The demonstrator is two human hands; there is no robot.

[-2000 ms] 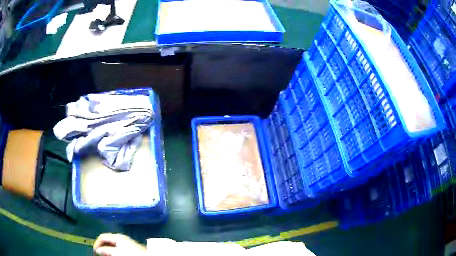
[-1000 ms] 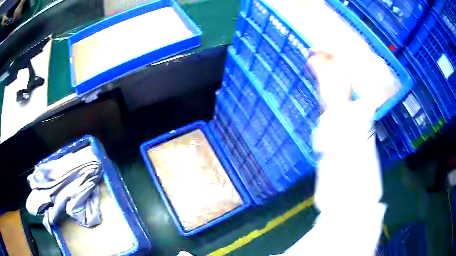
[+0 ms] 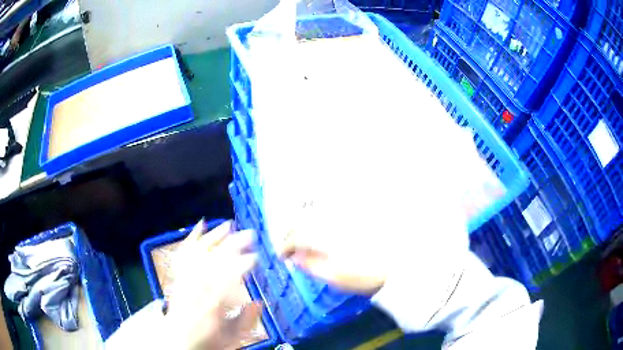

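The top blue crate (image 3: 444,96) of a stack stands in front of me, with an overexposed white sheet or filling (image 3: 355,130) inside and clear plastic film (image 3: 273,20) over its far rim. My right hand (image 3: 335,266) is at the crate's near left corner, fingers curled at the edge of the white area. Glare and blur hide whether it grips anything. My left hand (image 3: 218,266) is blurred, fingers spread and empty, left of the stack and above the lined crate on the floor.
A shallow blue tray (image 3: 184,102) with a white and tan bottom lies on the green bench (image 3: 212,78). A crumpled grey cloth (image 3: 48,277) lies on a floor crate (image 3: 92,273) at lower left. A lined crate (image 3: 160,263) is beside the stack. More blue crates (image 3: 574,130) stand at right.
The view has turned right and moved closer to the crate stack. My right hand has moved from the crate's far part to its near left corner. My left hand has come up into view.
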